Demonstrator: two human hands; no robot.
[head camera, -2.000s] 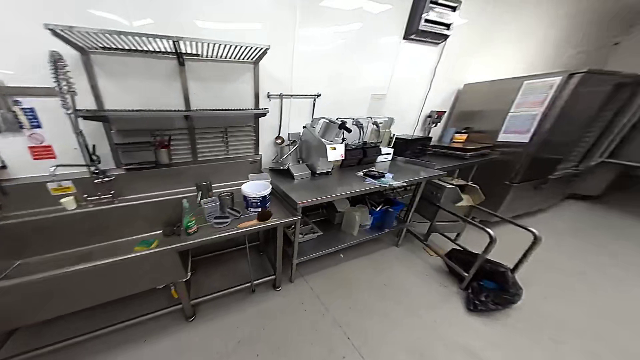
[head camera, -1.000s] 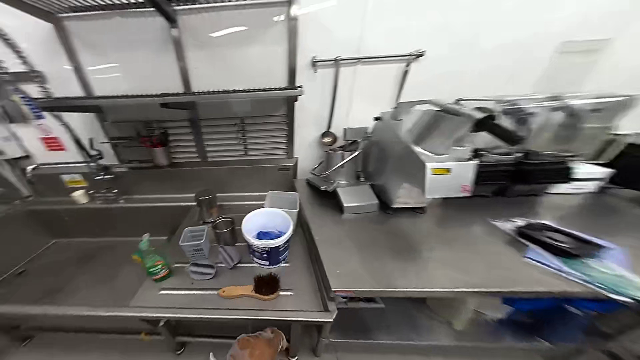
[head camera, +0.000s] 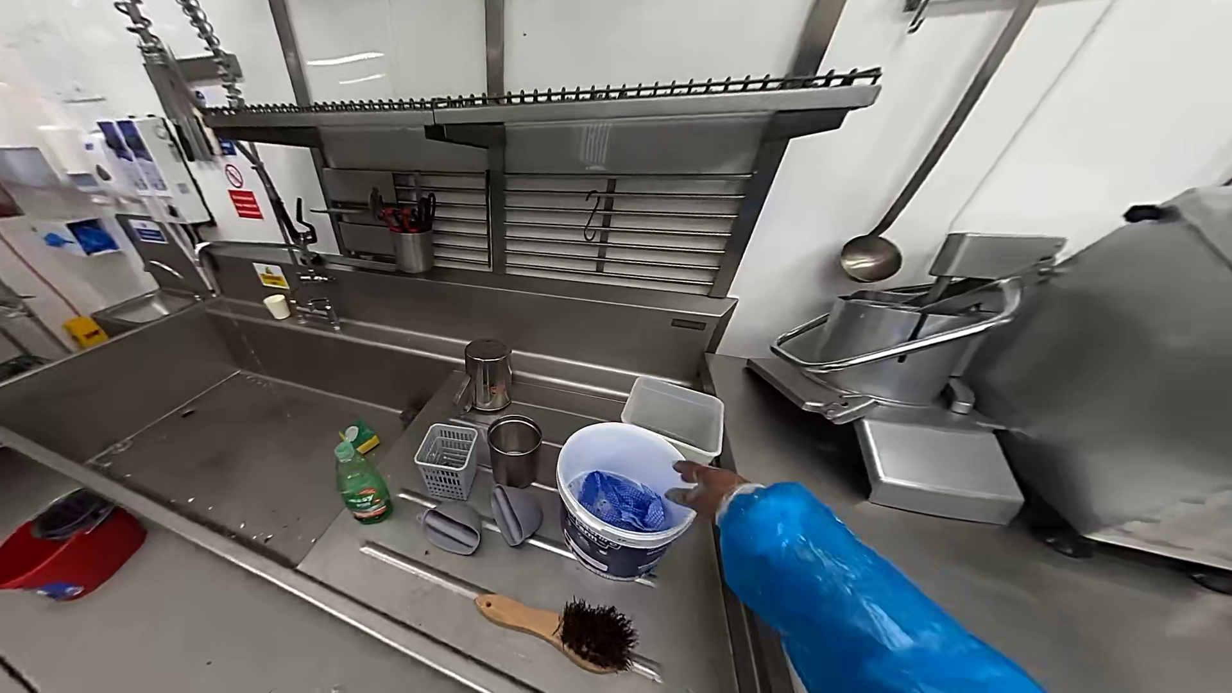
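My right hand (head camera: 707, 489), in a clear glove with a blue plastic sleeve above it, is at the right rim of a white plastic bucket (head camera: 626, 500). Its fingertips reach the rim; whether they grip it is unclear. Blue cloths (head camera: 621, 500) lie in the bucket. Behind it is a clear plastic tub (head camera: 676, 416). To the left stand a steel cup (head camera: 514, 450), a grey plastic basket (head camera: 448, 462), two grey plastic pieces (head camera: 452, 527) and a green spray-type bottle (head camera: 363, 486). A wooden-handled scrubbing brush (head camera: 558, 630) lies in front. My left hand is out of view.
A deep steel sink (head camera: 260, 452) is at the left, with a sponge (head camera: 361, 437) beside its edge. A steel jug (head camera: 488, 375) stands at the back of the drainboard. A ladle (head camera: 871, 258) hangs over the right-hand table, near a steel machine part (head camera: 895, 346). A red bucket (head camera: 72, 549) is on the floor.
The view has moved much closer to the sink. My right hand has come to the bucket's rim; one second ago only part of a hand showed at the bottom edge.
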